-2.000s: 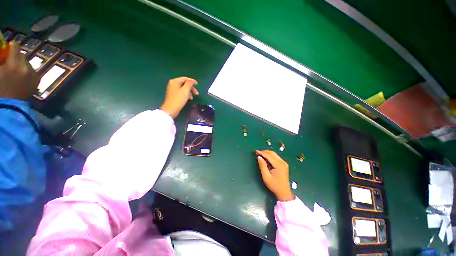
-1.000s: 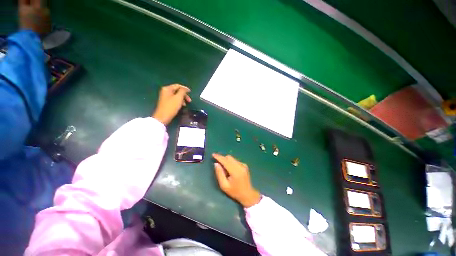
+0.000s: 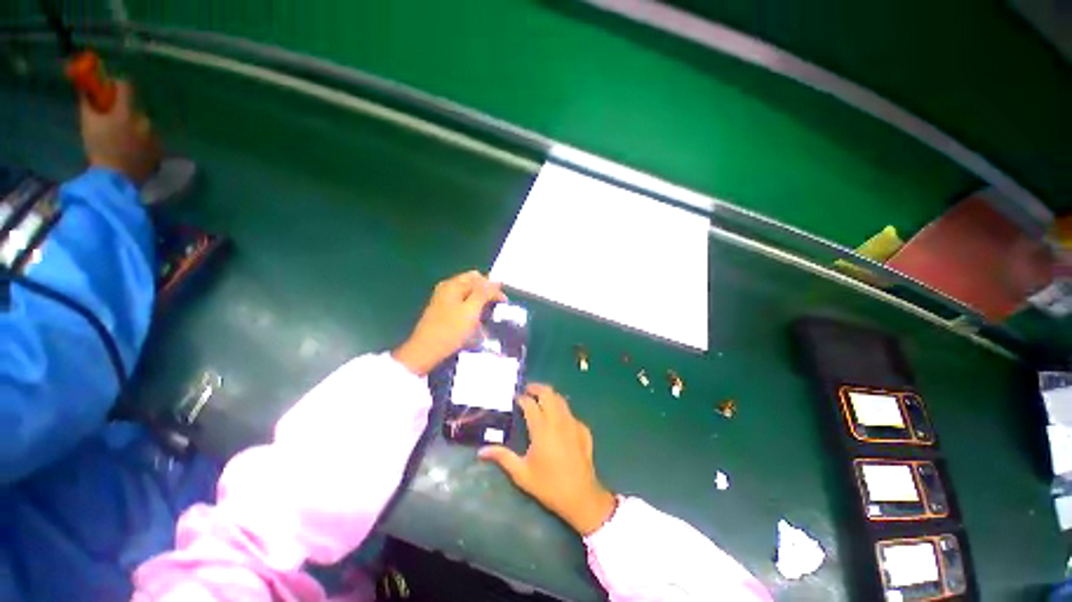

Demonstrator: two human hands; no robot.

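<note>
A phone housing [image 3: 483, 382] lies in front of me, dark with a white rectangle in its middle and a small white label at its near end. My left hand [image 3: 449, 321] grips its far left corner, with the fingertips over the top end. My right hand [image 3: 561, 457] holds its near right side, index finger at the right edge and thumb at the bottom edge. The undersides of my fingertips are hidden. Small gold and white components [image 3: 676, 383] lie in a loose row to the right of the housing.
A white board [image 3: 614, 254] lies at the back. A black carrier tray [image 3: 837, 353] at right holds orange-rimmed housings. White scraps [image 3: 798, 550] lie near it. At left, a blue-sleeved person's hand [image 3: 118, 132] holds an orange tool, near a grey disc [image 3: 172, 179] and a binder clip [image 3: 202, 398].
My right hand has moved left from near the components to the housing's near end. My left hand has moved from beside the housing onto its far end. The neighbour's hand has shifted.
</note>
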